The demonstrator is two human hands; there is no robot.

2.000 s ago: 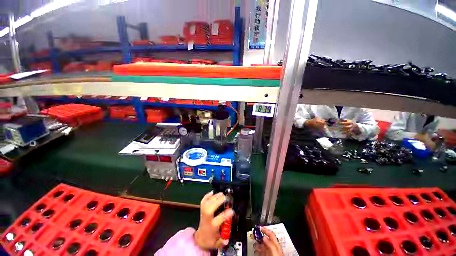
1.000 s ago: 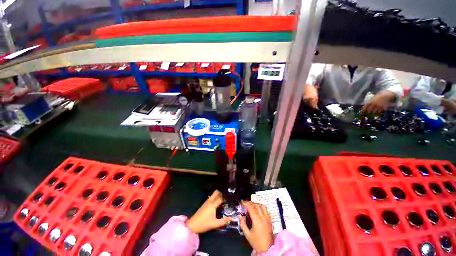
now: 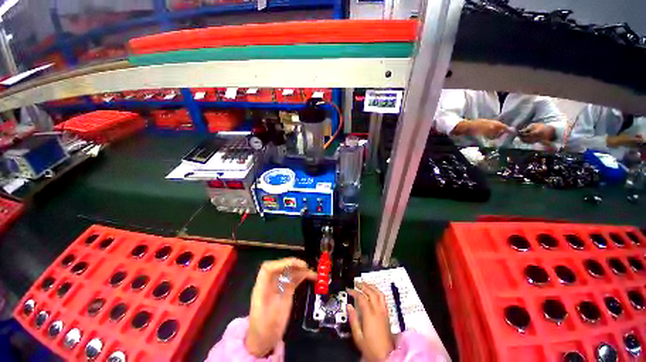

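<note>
The fixture's red ribbed handle (image 3: 323, 274) is folded down over the silver metal plate (image 3: 330, 311) at the black stand's base. My left hand (image 3: 271, 305) is raised just left of the handle, fingertips close to it; whether they touch is unclear. A small shiny thing (image 3: 285, 278) shows at its fingers, too blurred to name or to tell if it is gripped. My right hand (image 3: 372, 319) is beside the plate's right edge, fingers apart, with nothing visible in it. Whether a round unit sits in the plate is unclear.
The red left tray (image 3: 154, 312) and right tray stack (image 3: 453, 283) hold dark discs. A record sheet (image 3: 418, 311) with a pen (image 3: 397, 304) lies right of the fixture. A metal post (image 3: 411, 141), blue control box (image 3: 297, 198) and power supply (image 3: 230, 198) stand behind. People in white work opposite.
The red handle has gone from upright to folded down. My left hand has lifted off the plate towards the handle. My right hand has drawn slightly away from the plate.
</note>
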